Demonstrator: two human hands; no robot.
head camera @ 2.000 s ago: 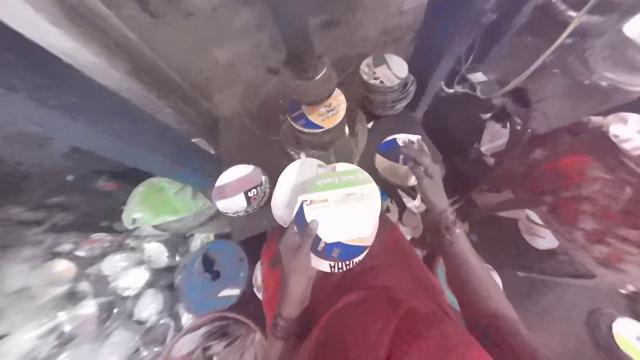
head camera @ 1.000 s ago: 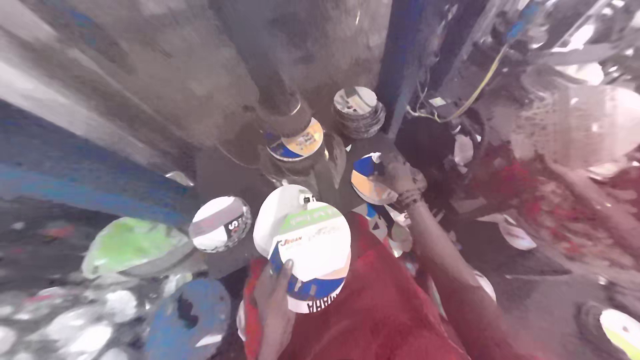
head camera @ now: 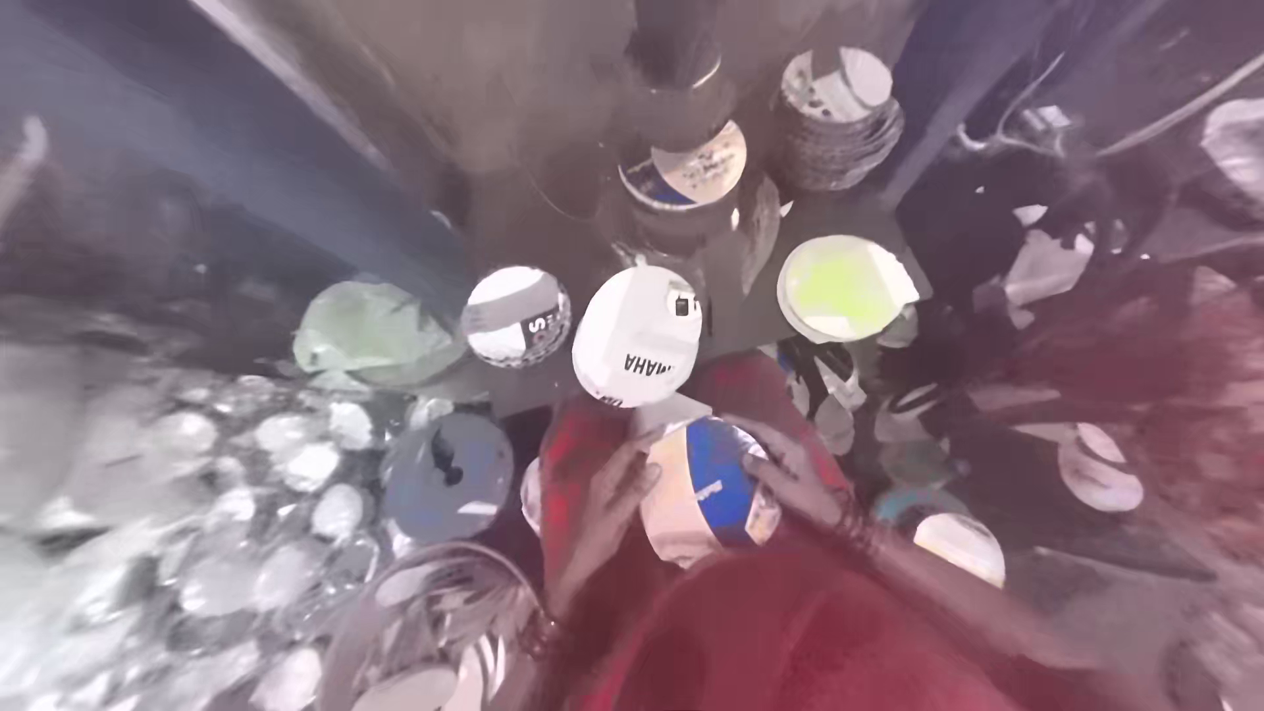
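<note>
Over my lap, my left hand (head camera: 624, 486) and my right hand (head camera: 795, 472) grip opposite sides of a round printed disc (head camera: 706, 489), blue and cream. Just beyond it lies a white disc with black lettering (head camera: 640, 341). To the left of that is a grey-and-white disc stack (head camera: 516, 316), and to the right a white disc with a yellow-green centre (head camera: 844, 286). Farther back, a blue-and-cream disc (head camera: 703, 166) sits beneath a dark cylindrical machine part (head camera: 676, 99). I cannot tell whether one disc or several are in my hands.
A tall stack of discs (head camera: 839, 128) stands at the back right. A green bag (head camera: 365, 331), a blue round lid (head camera: 449, 477) and a clear container of pieces (head camera: 434, 632) are on the left, beside many shiny round pieces (head camera: 237, 523). Scraps (head camera: 1047, 262) lie at right.
My right hand has come from the right-hand stack to my lap, where both hands now hold a disc. A yellow-green disc shows on that stack, where a blue-and-cream one was.
</note>
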